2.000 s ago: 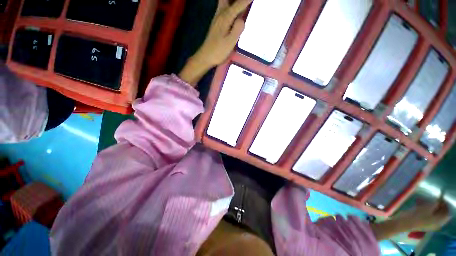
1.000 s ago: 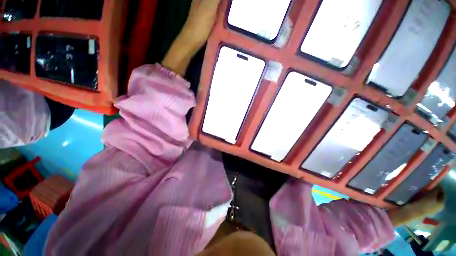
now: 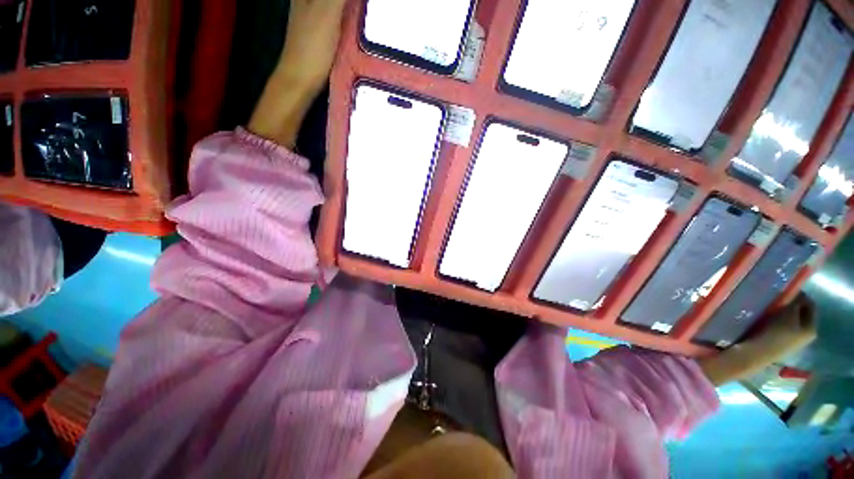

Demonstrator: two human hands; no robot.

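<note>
A red-orange phone tray (image 3: 426,86) lies tilted in front of me, cut off by the top edge. Lit phones sit in its pockets in two rows. The near-left phone (image 3: 391,178) and the one beside it (image 3: 506,206) show bright white screens. A third phone (image 3: 607,234) shows faint text lines, and those further right look grey. Small white labels (image 3: 459,125) lie beside them. My left hand (image 3: 316,28) is at the tray's upper left side, its fingers cut off or hidden. My right hand (image 3: 794,323) is at the lower right edge, blurred; its grip is unclear.
Another red-orange tray (image 3: 150,140) with dark-screen phones (image 3: 77,140) is at the upper left. Another person's sleeve (image 3: 28,257) shows below it. Red crates (image 3: 80,402) stand on the blue floor (image 3: 112,290) at the lower left.
The trays and my left arm have shifted left in view. My right hand has come up and closer to the tray's lower right edge. A number-like mark now shows on an upper white screen.
</note>
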